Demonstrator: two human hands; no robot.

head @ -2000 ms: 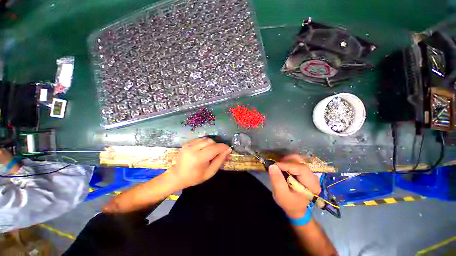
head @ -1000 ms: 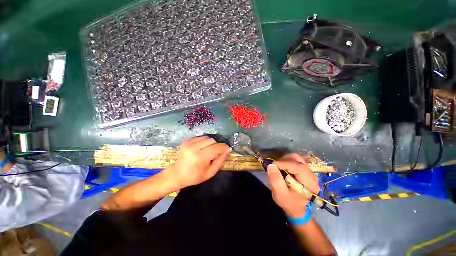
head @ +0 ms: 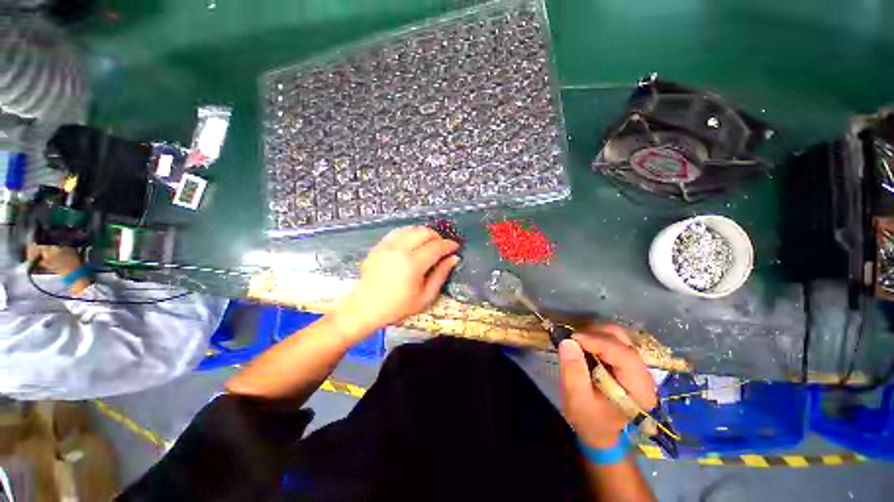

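My right hand (head: 606, 380) holds the soldering iron (head: 618, 394) like a pen, its thin tip pointing up-left at the small grey round work rest (head: 503, 286) near the bench edge. My left hand (head: 400, 273) is at the dark purple pile (head: 446, 230), its fingertips together and partly covering the pile; whether anything is between them cannot be told. The bright red pile (head: 521, 241) lies to the right of the dark pile. The large clear tray (head: 417, 118), its pockets filled with small silvery components, lies behind the piles.
A white tub (head: 701, 257) of silvery pieces stands right, with the black fan (head: 676, 147) behind it. The black soldering station (head: 833, 211) is at far right. Another person's hand (head: 59, 260) and sleeve are at left, beside black equipment. The bench's worn wooden edge (head: 304, 289) runs in front.
My left hand has left the work rest and moved back onto the dark pile. My right hand still holds the iron. The whole view has shifted, with bench objects now lower and further right.
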